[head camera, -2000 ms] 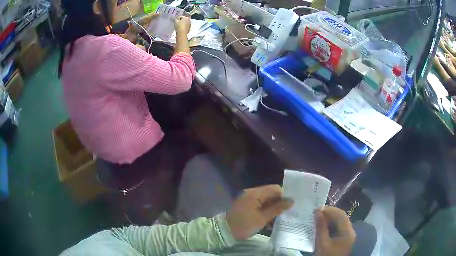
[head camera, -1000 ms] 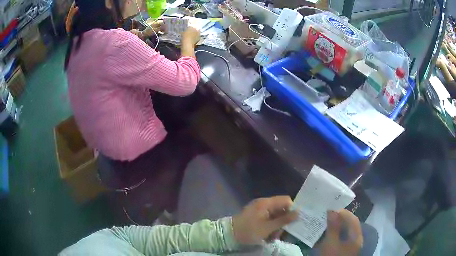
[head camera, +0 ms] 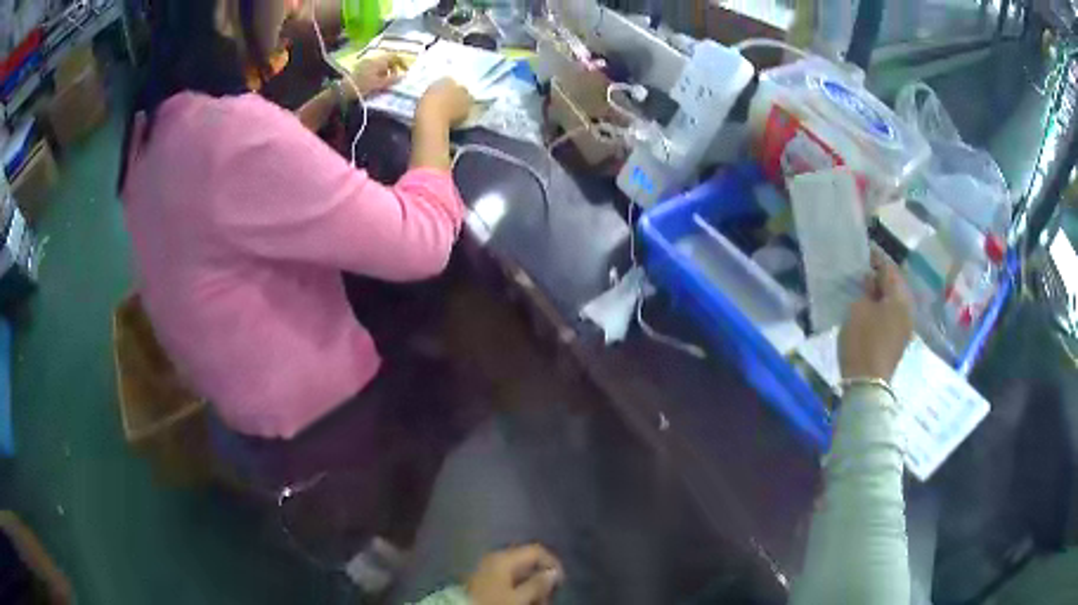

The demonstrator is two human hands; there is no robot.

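Note:
My right hand (head camera: 877, 325) is shut on a folded leaflet (head camera: 831, 242), a narrow pale strip held upright over the blue plastic tray (head camera: 739, 349). A loose printed sheet (head camera: 943, 414) lies over the tray's near edge, partly hidden behind my right hand and forearm. My left hand (head camera: 517, 576) is low at the bottom edge, fingers curled, with nothing visible in it. It is partly cut off and slightly blurred.
A tissue pack (head camera: 839, 124), a power strip (head camera: 692, 112) and a red-capped bottle (head camera: 975, 284) are at the tray. A white cable (head camera: 662, 337) loops beside it. A person in pink (head camera: 278, 248) handles papers (head camera: 455, 73) at the left bench.
My right hand has moved from above my lap up and forward over the tray with the leaflet, now narrower. My left hand has let go and moved down left. The neighbour's paper is lower.

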